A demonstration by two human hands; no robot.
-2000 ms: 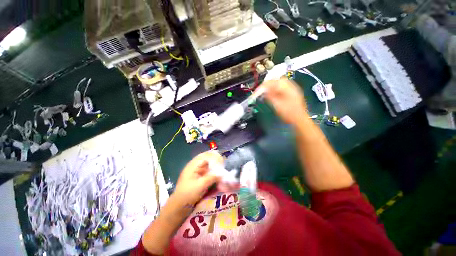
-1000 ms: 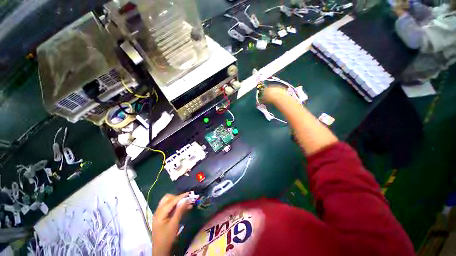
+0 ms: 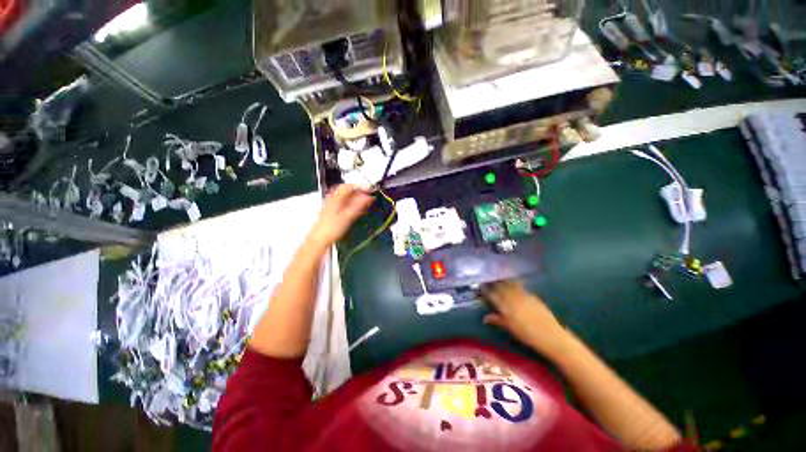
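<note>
The black fixture base (image 3: 473, 272) lies on the green mat. The white socket block (image 3: 442, 228) is on its left and the green test board (image 3: 504, 219) on its right. A small charger board (image 3: 414, 244) sits at the socket block's left part; its white cable (image 3: 434, 304) lies looped at the fixture's front. A red switch (image 3: 438, 268) is below the socket. My left hand (image 3: 347, 209) is left of the socket by the yellow wire; its fingertips are unclear. My right hand (image 3: 515, 309) is at the fixture's front edge, its fingertips low and blurred.
A beige instrument (image 3: 513, 132) and a vented metal box (image 3: 331, 57) stand behind. The power strip (image 3: 406, 157) lies among wires. Tangled white cords (image 3: 177, 327) are at left. Another charger assembly (image 3: 685, 205) lies at right, near rows of white housings (image 3: 782, 177).
My right hand has come back from the assembly at right to the fixture's front. My left hand has moved up beside the power strip. A small board now sits at the socket block.
</note>
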